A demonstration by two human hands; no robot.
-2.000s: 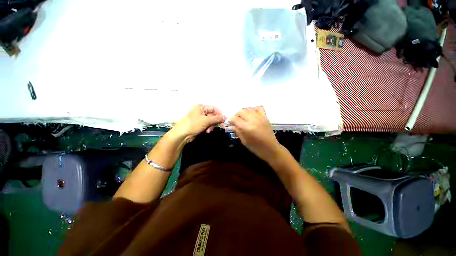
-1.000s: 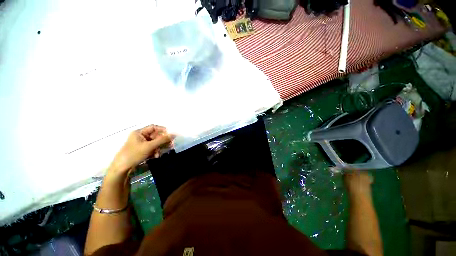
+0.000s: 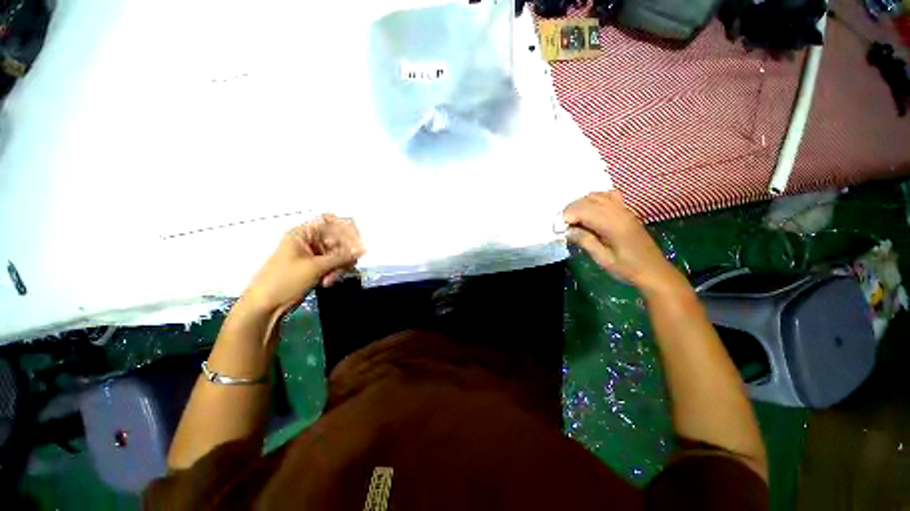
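Note:
A clear polybag (image 3: 461, 263) lies on the white cloth at the table's front edge, its near edge showing as a thin shiny strip. A grey-blue packed item (image 3: 424, 110) with a small white label lies flat behind it; I cannot tell whether both are one bag. My left hand (image 3: 317, 255) pinches the bag's near left corner, fingers closed. My right hand (image 3: 604, 235) pinches its near right corner between thumb and fingers.
A tan hang tag (image 3: 571, 38), dark-grey fabric goods (image 3: 669, 15) and a white stick (image 3: 798, 120) lie on the striped cloth (image 3: 688, 110) at right. A small dark pen-like object (image 3: 17, 278) lies far left. Grey stools (image 3: 833, 339) stand below.
My right hand has come up from beside the stool to the bag's right corner. My left hand stays at the left corner. The view has turned back left.

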